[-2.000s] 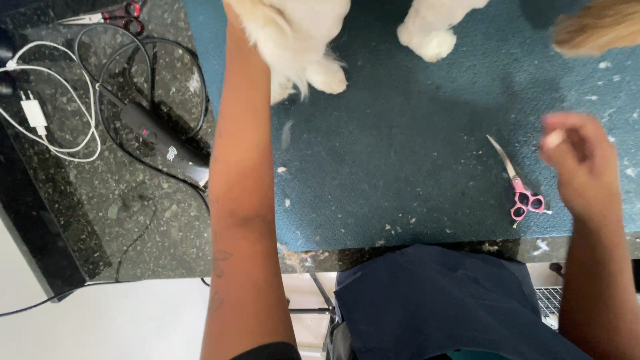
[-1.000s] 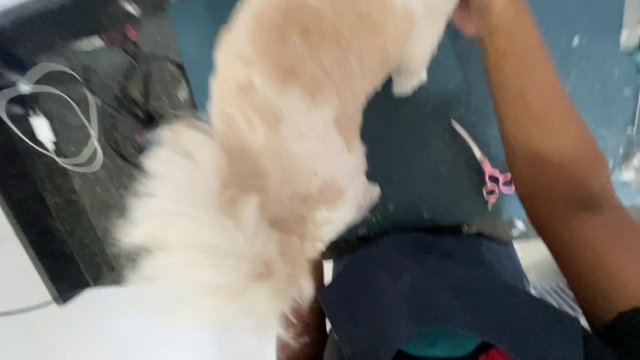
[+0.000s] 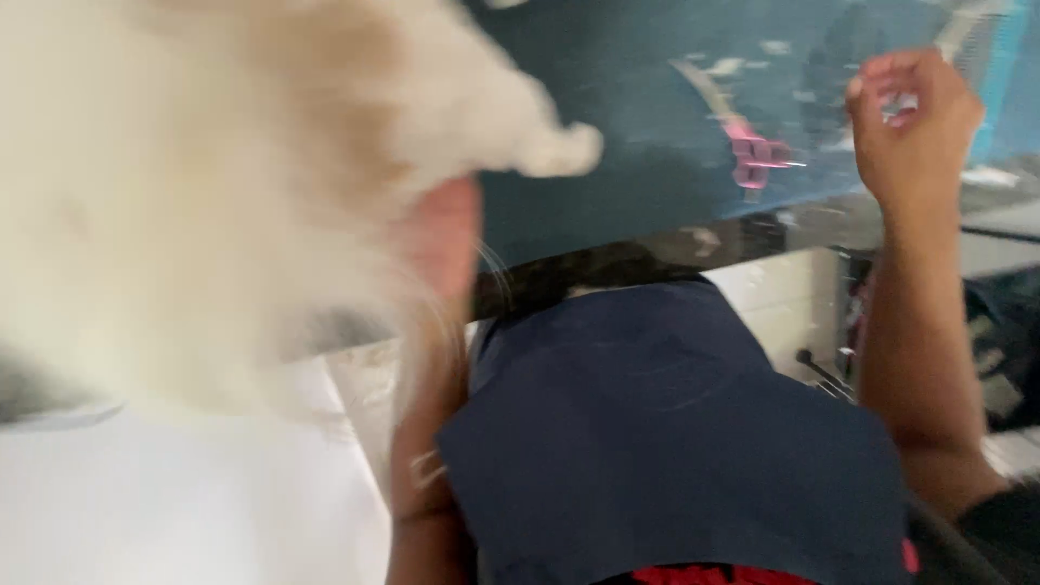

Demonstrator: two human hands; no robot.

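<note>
A cream and tan long-haired dog (image 3: 244,162), blurred, fills the left of the view, with one white paw over the blue mat (image 3: 617,187). My left hand (image 3: 443,236) is against the dog's near side, its fingers largely hidden by the fur. To the right, my right hand (image 3: 914,126) is raised over the mat, fingers curled with thumb and fingertips near each other; whether it holds anything cannot be told. Pink-handled curved scissors (image 3: 751,154) lie on the mat between the dog and my right hand, touched by neither.
A comb-like blue and grey item (image 3: 987,73) lies at the far right of the mat. Loose hair tufts (image 3: 776,47) are scattered there. The dark stone table edge (image 3: 585,268) runs in front of my navy apron (image 3: 674,406). A white surface (image 3: 162,496) shows below left.
My right hand has come away from the dog's far end and back to the right. The dog's body now covers more of the left side; the scissors remain on the mat.
</note>
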